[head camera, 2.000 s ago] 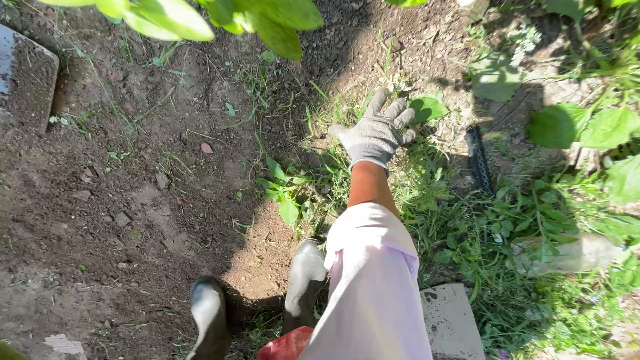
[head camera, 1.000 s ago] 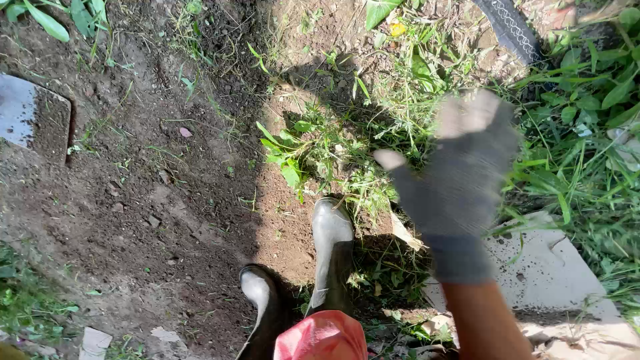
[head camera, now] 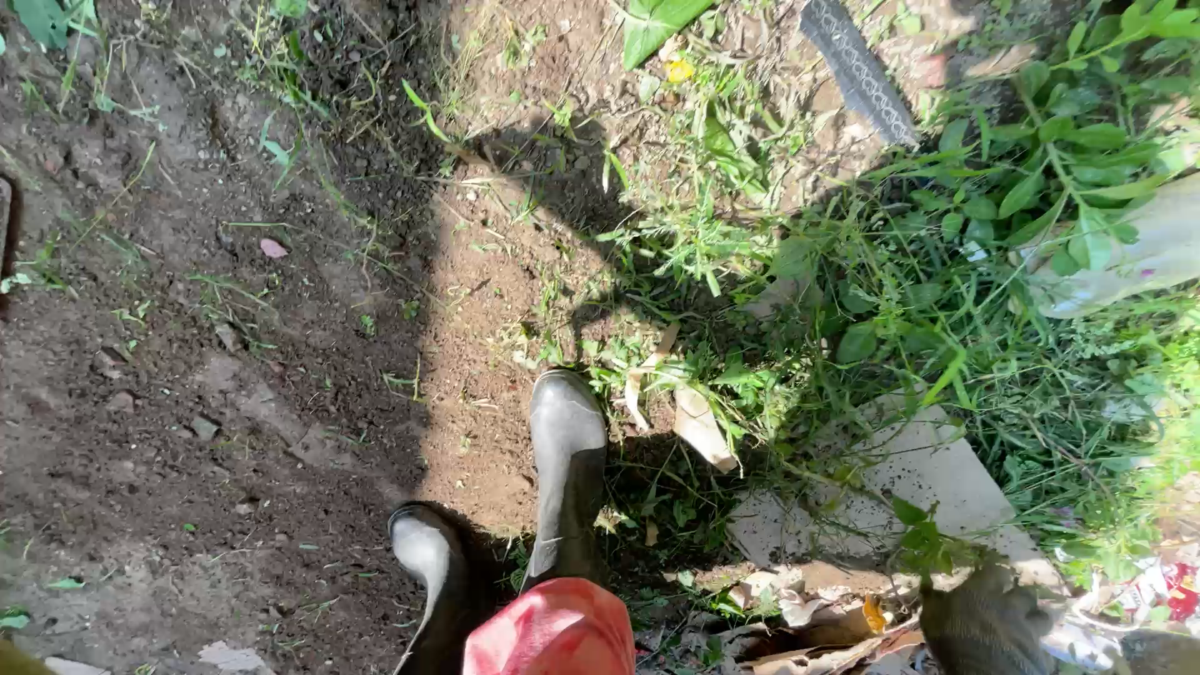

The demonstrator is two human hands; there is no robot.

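At the bottom right, my right hand (head camera: 984, 619) wears a grey work glove, dark in shadow, with its back toward the camera. Green leafy weeds (head camera: 923, 544) stick out from its finger side, and the fingers look closed on their stems; the grip itself is partly hidden. Beneath the hand lie dry scraps and litter (head camera: 825, 647). My left hand is out of view. Low growing weeds (head camera: 694, 234) and loose cut grass cover the soil at the centre, in front of my boots.
Two rubber boots (head camera: 569, 431) stand on bare soil (head camera: 478, 422), below red cloth (head camera: 553, 633). A pale flat slab (head camera: 923, 469) lies right of them. A dark patterned strip (head camera: 858, 75) rests at the top right. Beyond dense weeds (head camera: 1059, 141) is a translucent plastic object (head camera: 1125, 248).
My right hand has moved from over the weeds down to the lower right. The broad-leaved plant in front of the boots no longer stands there, and leaves now show at my glove.
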